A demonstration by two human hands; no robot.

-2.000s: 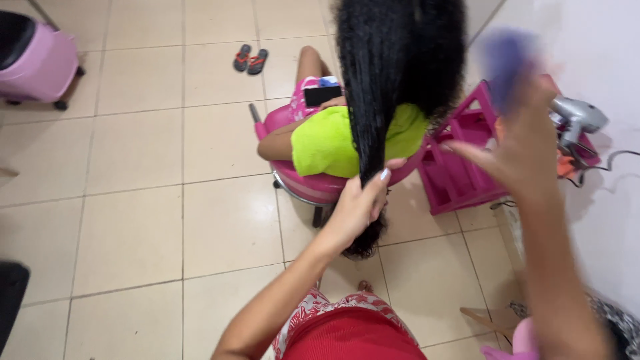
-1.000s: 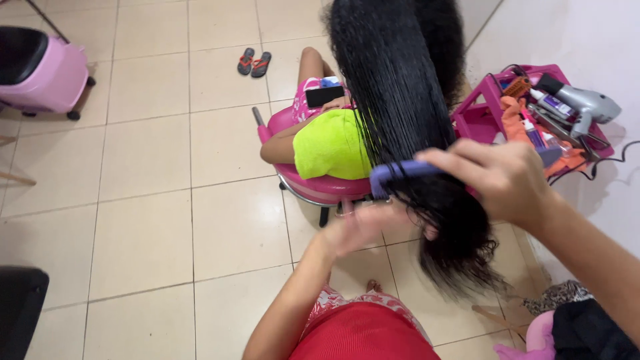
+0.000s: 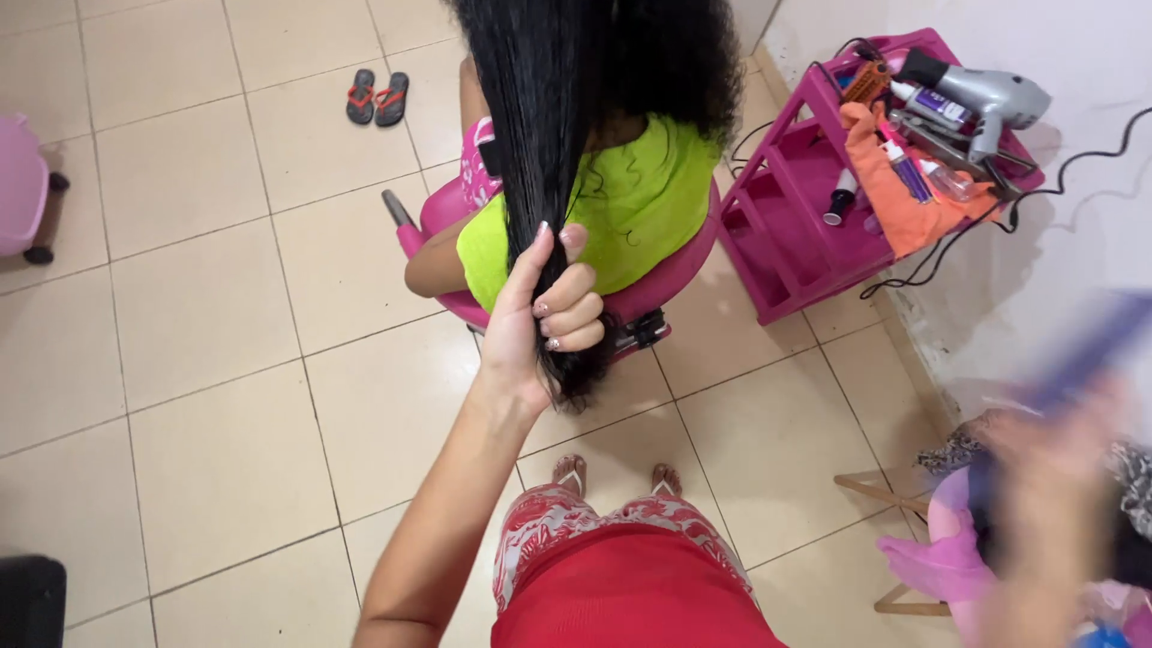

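A seated person's long dark hair [image 3: 540,117] hangs down in a straight, wet-looking section, with a curlier mass of hair to its right. My left hand [image 3: 544,310] is closed around that section near its ends. Over the person's shoulders lies a lime-green towel [image 3: 643,207]. Off to the right and blurred, my right hand [image 3: 1062,432] grips a blue-purple comb [image 3: 1093,355], away from the hair. The person sits on a pink chair [image 3: 679,261], back towards me; the head's top is out of view.
A pink trolley [image 3: 783,234] at the right bears a grey hair dryer [image 3: 990,94], bottles and an orange cloth [image 3: 909,211]; a black cord runs from it along the wall. Flip-flops [image 3: 376,97] lie on the tiled floor. A wooden-legged stool [image 3: 886,495] with pink fabric stands lower right.
One second ago the comb was at the hair; now my right hand has swung it out to the right. My left hand has closed around the hair, which was spread out before.
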